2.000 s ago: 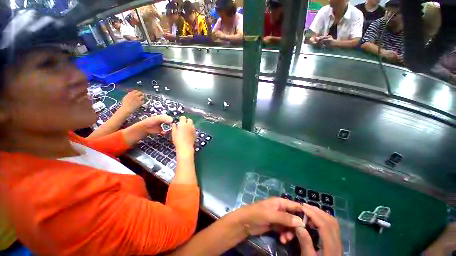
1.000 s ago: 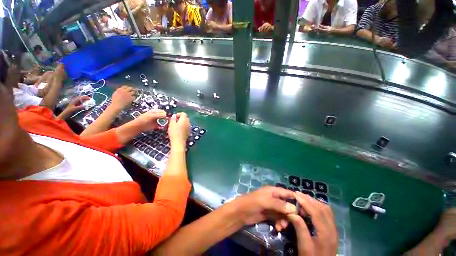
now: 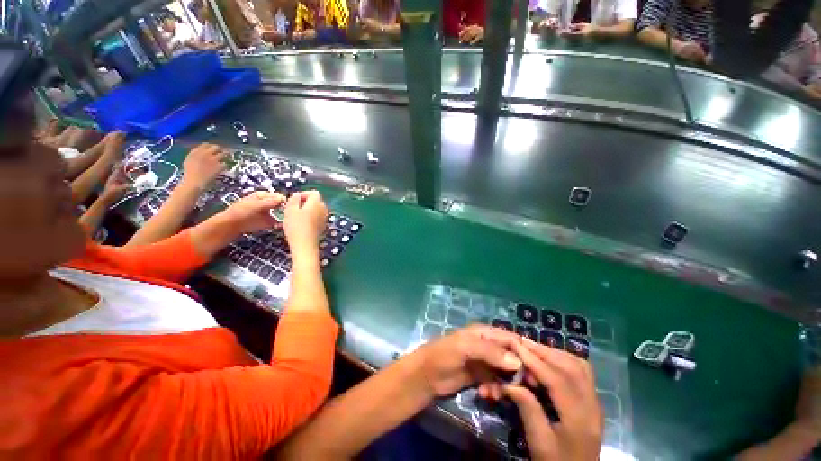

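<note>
My left hand [image 3: 464, 362] and my right hand [image 3: 560, 389] meet over a clear blister tray [image 3: 435, 311] at the lower centre. Their fingertips pinch a small pale piece [image 3: 514, 371], mostly hidden by the fingers, so its exact shape cannot be told. Black square modules [image 3: 551, 319] fill several tray cells just beyond my hands; cells at the left and right are empty outlines. A small pile of silvery open frames [image 3: 652, 352] with a white stub lies on the green bench right of the tray.
A worker in an orange top [image 3: 270, 378] sits at left, hands over another tray [image 3: 270, 261]. The dark belt [image 3: 531, 171] carries spaced units [image 3: 674, 233]. A green post [image 3: 424, 117] stands at the bench edge. Blue crates [image 3: 171, 94] stand far left. Another person's arm [image 3: 792, 432] is at lower right.
The view has shifted, so the bench and belt sit further left and higher. My hands stay together over the tray, fingers slightly moved around the small piece.
</note>
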